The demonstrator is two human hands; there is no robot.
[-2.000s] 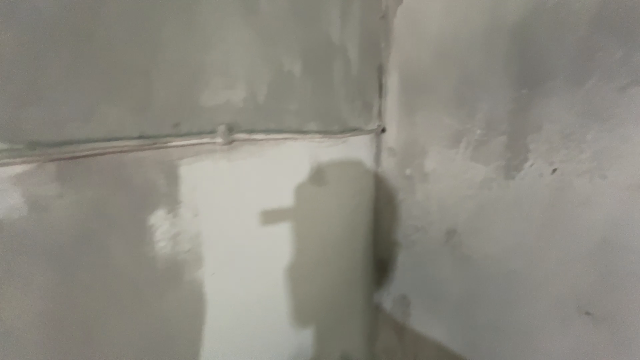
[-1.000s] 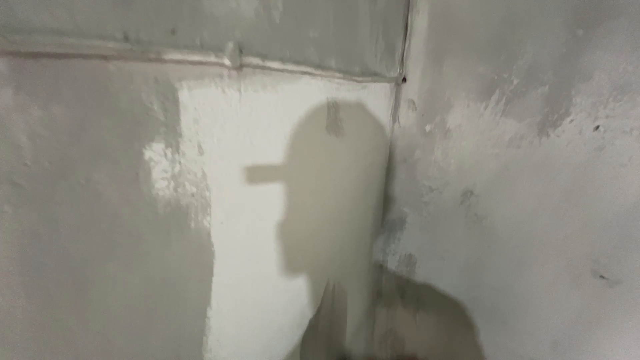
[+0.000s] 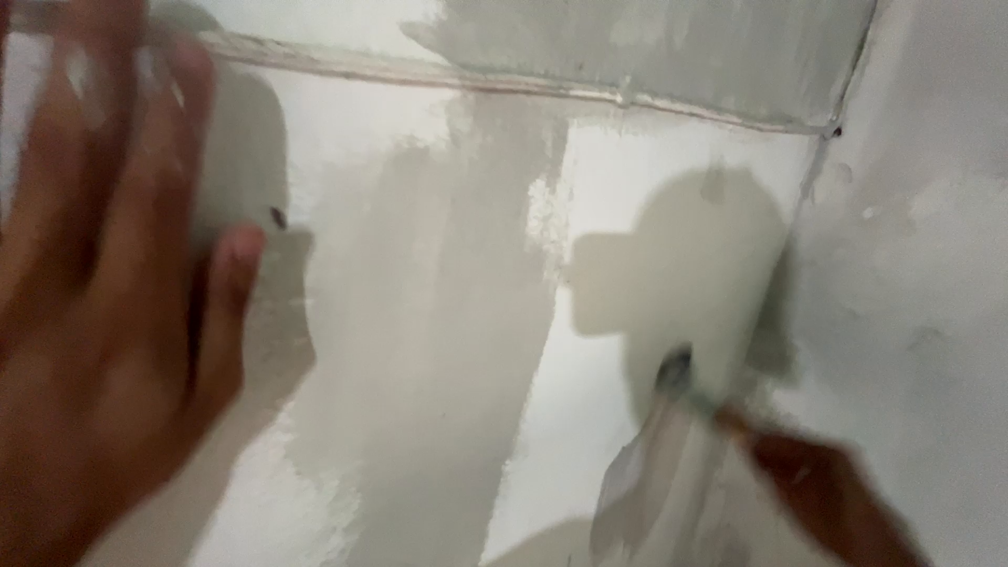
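My left hand point(image 3: 118, 291) is raised at the left, fingers pointing up and spread slightly, close to or against the wall; it holds nothing. At the lower right, my right hand point(image 3: 819, 472) grips a small paintbrush point(image 3: 693, 386), blurred, its dark bristles near the wall just left of the corner. White paint point(image 3: 543, 425) covers part of the grey-green wall point(image 3: 425, 315) beside the brush. A darker, wet-looking streak point(image 3: 630, 496) lies below the bristles. Shadows of a capped head and of my left hand fall on the wall.
A thin cable or raised seam point(image 3: 543, 84) runs across the upper wall to the corner. The adjoining grey wall point(image 3: 929, 260) with rough, patchy paint stands at the right. A small dark spot point(image 3: 278, 216) shows on the wall beside my left fingers.
Both hands have come into view, the right one with the brush; neither shows in the earlier frames. The view has shifted left, so more of the left wall shows.
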